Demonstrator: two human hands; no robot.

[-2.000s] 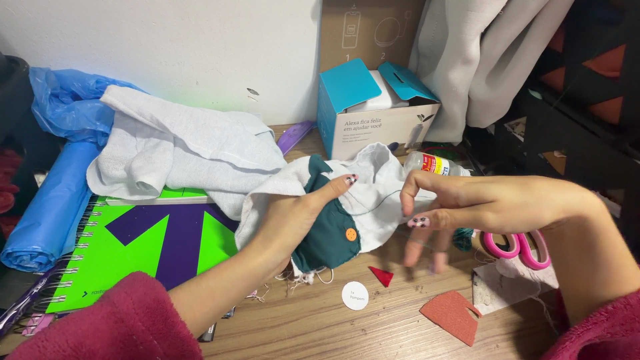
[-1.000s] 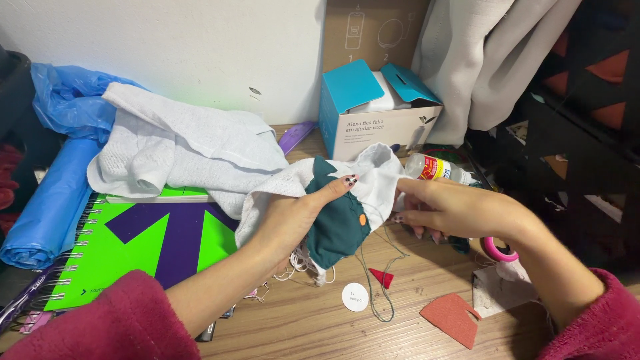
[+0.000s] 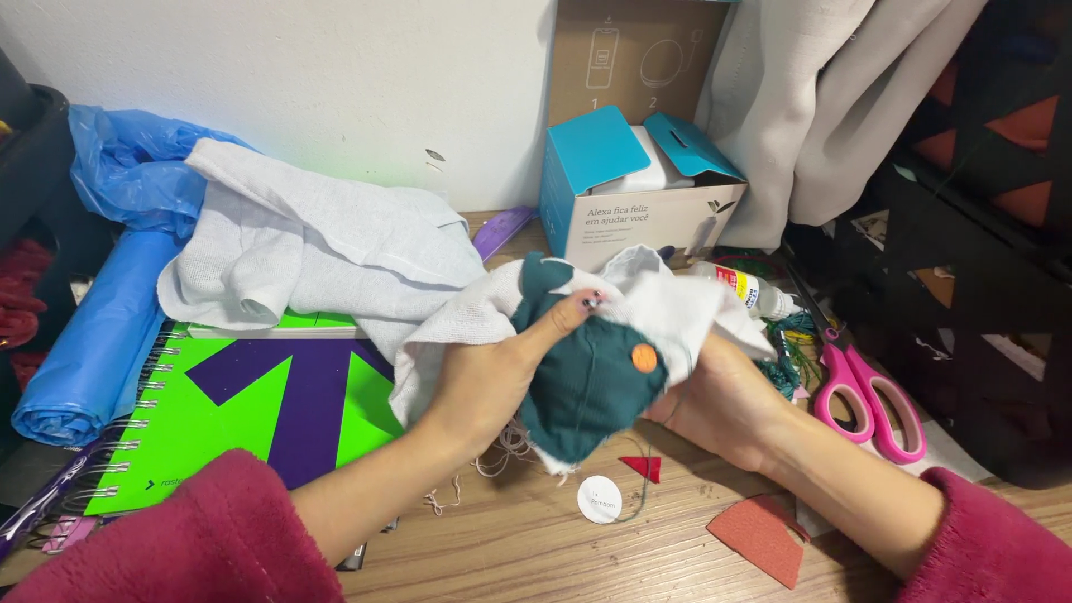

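Observation:
My left hand (image 3: 494, 377) grips a white woven cloth (image 3: 452, 322), its thumb pressing on top beside a dark green fabric patch (image 3: 590, 385). The patch bears a small orange felt circle (image 3: 644, 358) near its right edge. My right hand (image 3: 724, 402) is under the cloth's right part; its fingers are mostly hidden behind the fabric, and whether they hold a needle cannot be seen. A dark green thread (image 3: 643, 498) hangs below the cloth. Loose pale threads (image 3: 507, 444) lie beneath it. A red felt scrap (image 3: 643, 469) and a round white sticker (image 3: 600, 499) lie in front on the wooden table.
Pink-handled scissors (image 3: 871, 394), a glue bottle (image 3: 745, 289) and a rust-coloured scrap (image 3: 758, 536) are at the right. An opened box (image 3: 653, 218) stands behind. At the left are a green spiral notebook (image 3: 209, 444), folded white cloth (image 3: 335, 226) and a blue plastic roll (image 3: 96, 335).
My right hand has come from beside the glue bottle and scissors to underneath the cloth's right part. The scissors handles, partly covered before, now show fully. My left hand keeps its hold.

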